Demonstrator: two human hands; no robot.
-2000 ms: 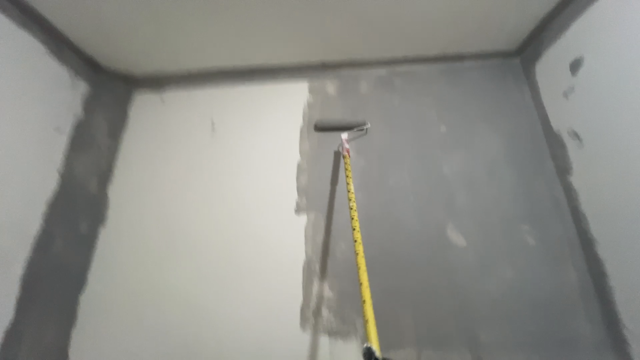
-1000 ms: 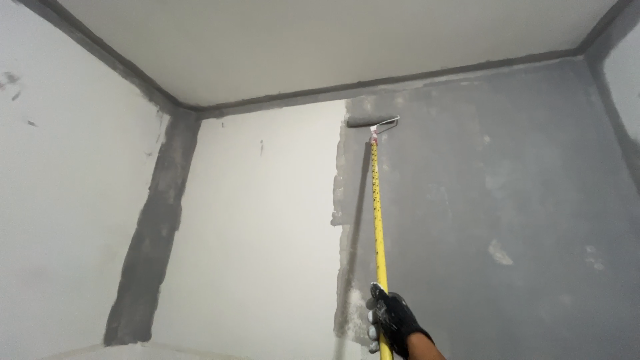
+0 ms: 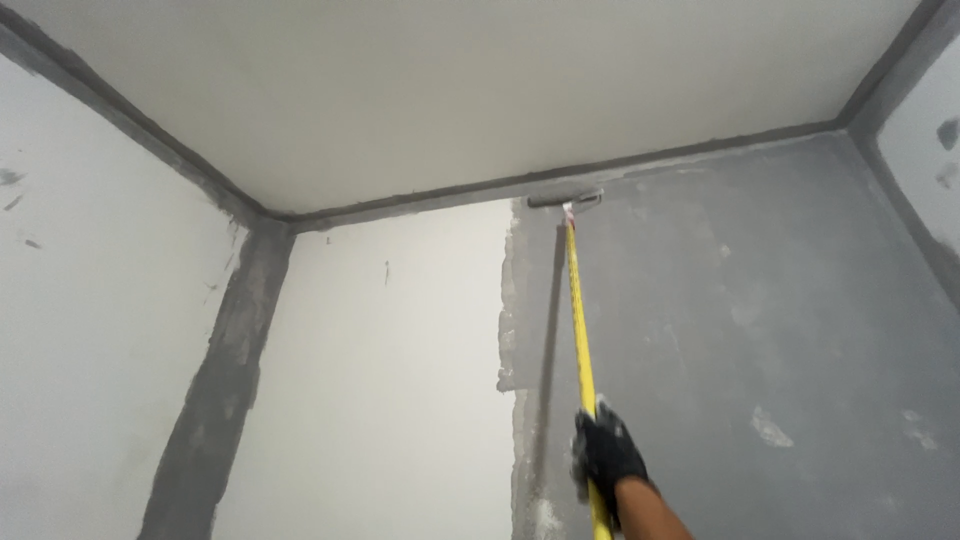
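A gray-coated paint roller (image 3: 551, 200) lies level against the upper wall, just under the ceiling edge, on a wire frame at the top of a yellow extension pole (image 3: 581, 330). My right hand (image 3: 609, 450), in a black glove with pale smears, is closed around the pole at the lower middle of the view. The forearm comes in from the bottom right. Gray paint (image 3: 712, 337) covers the wall on the right, its ragged edge just left of the roller; the wall to the left is white (image 3: 375, 360). My left hand is out of view.
Above is a pale ceiling (image 3: 487, 90) with a dark gray band along its edges. A gray strip (image 3: 217, 397) runs down the left corner. The white left wall (image 3: 97, 300) and the right wall (image 3: 926, 165) bear gray spots.
The roller has moved up the wall, closer to the ceiling edge. My right hand, barely visible at the bottom two seconds ago, has come into view on the pole.
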